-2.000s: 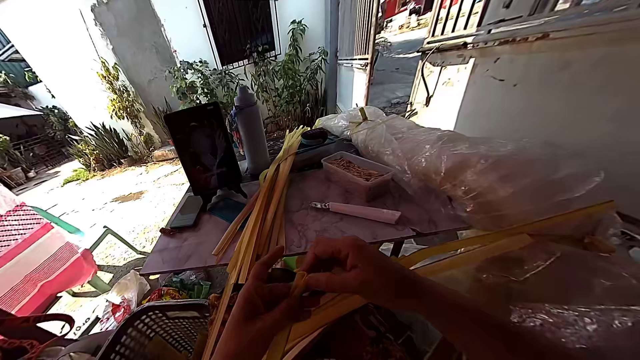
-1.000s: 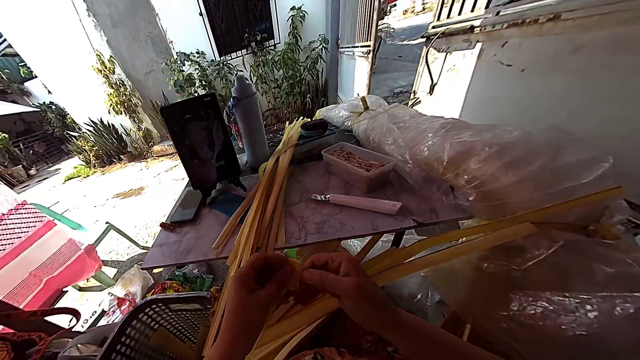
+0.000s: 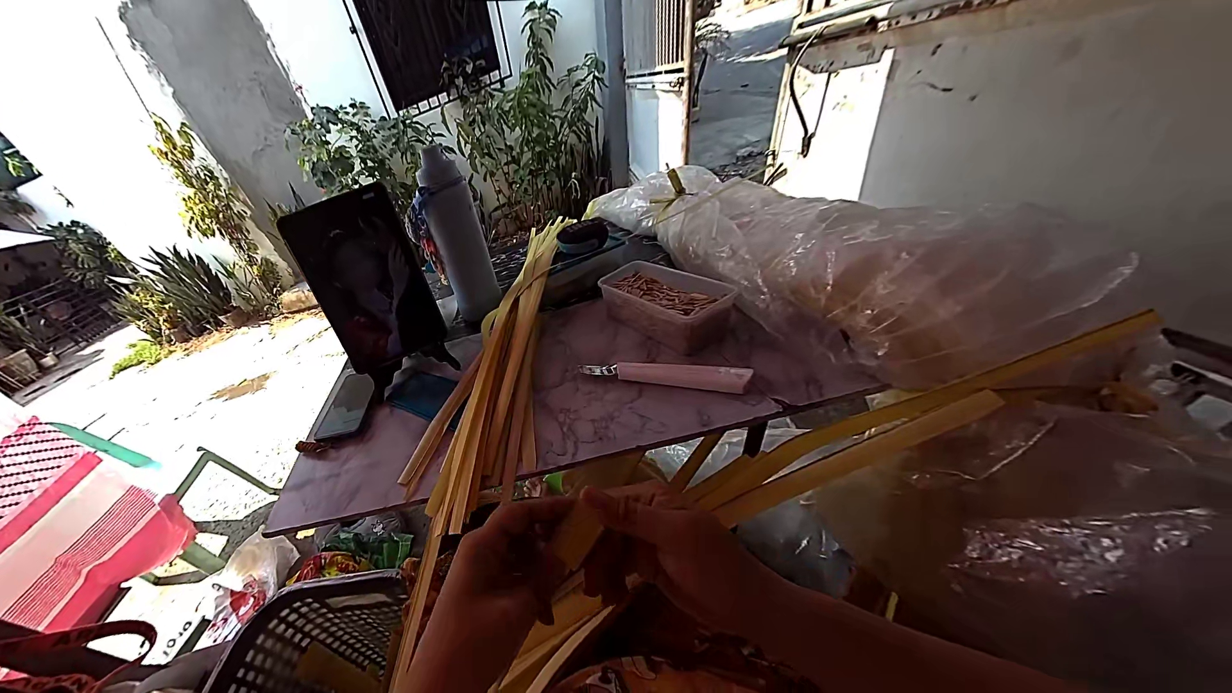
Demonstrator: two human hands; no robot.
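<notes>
Both hands are close together below the table's front edge, in shadow. My left hand [image 3: 515, 568] holds a yellowish flat plant strip [image 3: 577, 532] between its fingers. On the strip's other side, my right hand [image 3: 664, 544] pinches it with thumb and fingers. Other long strips [image 3: 857, 457] stretch from the hands to the upper right, and more hang below the hands. A tied bundle of dry strips [image 3: 500, 375] leans across the table beyond my left hand. The fingertips are partly hidden in shadow.
The marbled table [image 3: 635, 414] bears a pink-handled cutter [image 3: 683, 377], a plastic tub of small brown pieces [image 3: 669, 308], a propped tablet [image 3: 361, 279], a phone [image 3: 344, 408] and a grey bottle [image 3: 460, 241]. Large plastic bags [image 3: 866, 260] lie at the right. A plastic basket [image 3: 318, 630] stands at lower left.
Both hands have stayed close together, their fingers shifting on the strip. A broader part of the strip now shows between them. The things on the table have not moved.
</notes>
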